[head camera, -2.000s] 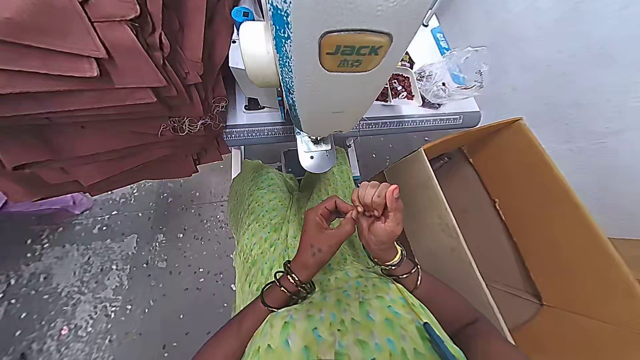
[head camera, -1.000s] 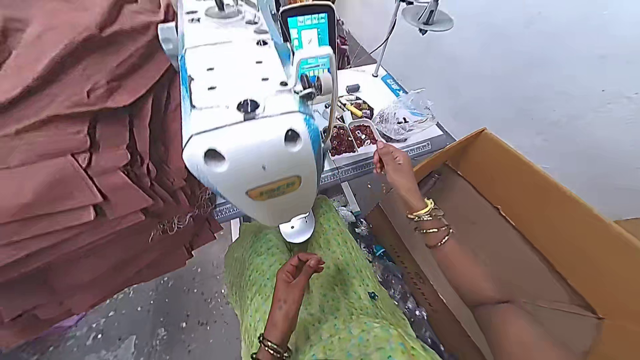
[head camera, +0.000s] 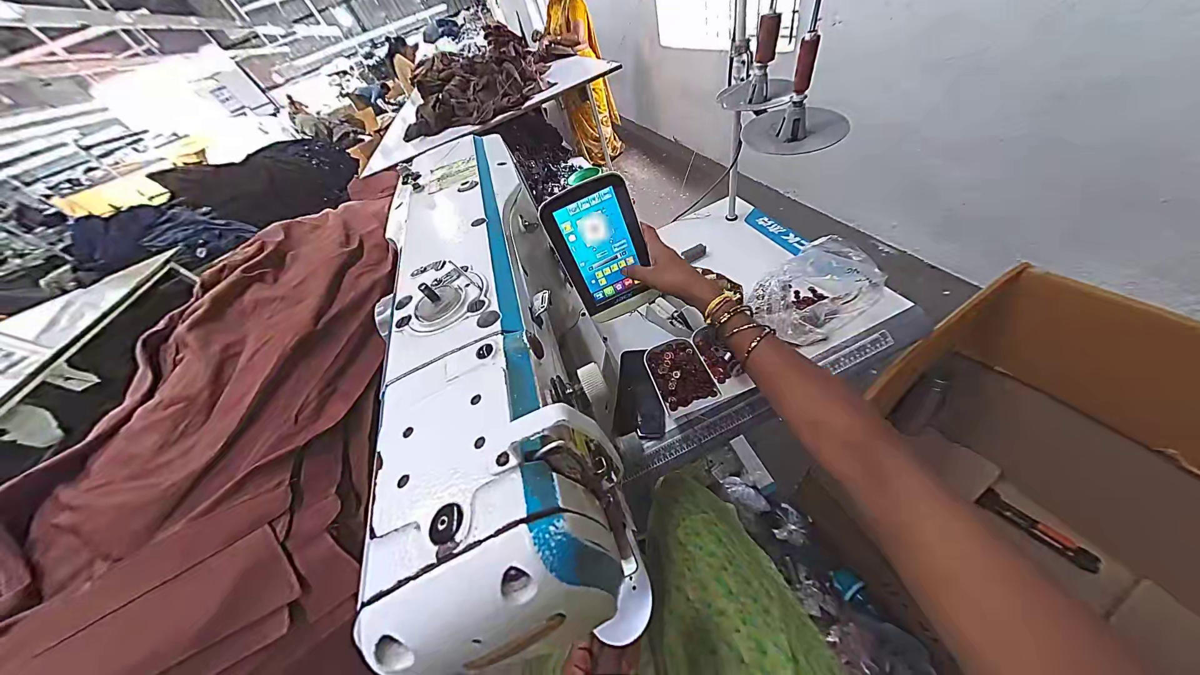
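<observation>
A white and blue industrial sewing machine (head camera: 450, 375) fills the middle of the view. My right hand (head camera: 670, 269) reaches across the machine's table to its lit touch-screen control panel (head camera: 598, 239), the fingers at the panel's lower right edge and bangles on the wrist. Only a small part of my left hand (head camera: 600, 656) shows at the bottom edge, under the machine head; its fingers are mostly hidden. Dark red buttons lie in a white tray (head camera: 682, 375) on the table, with a dark phone (head camera: 641, 394) beside it.
Brown cloth pieces (head camera: 225, 431) are heaped at the left. An open cardboard box (head camera: 1078, 366) stands at the right. A clear plastic bag (head camera: 816, 286) lies on the table near a thread stand (head camera: 734, 141). A person in yellow (head camera: 586, 84) stands farther back.
My right hand has gone from beside the button tray to the control panel. My left hand, seen over the green cloth a second ago, is now mostly hidden. The view has tilted up.
</observation>
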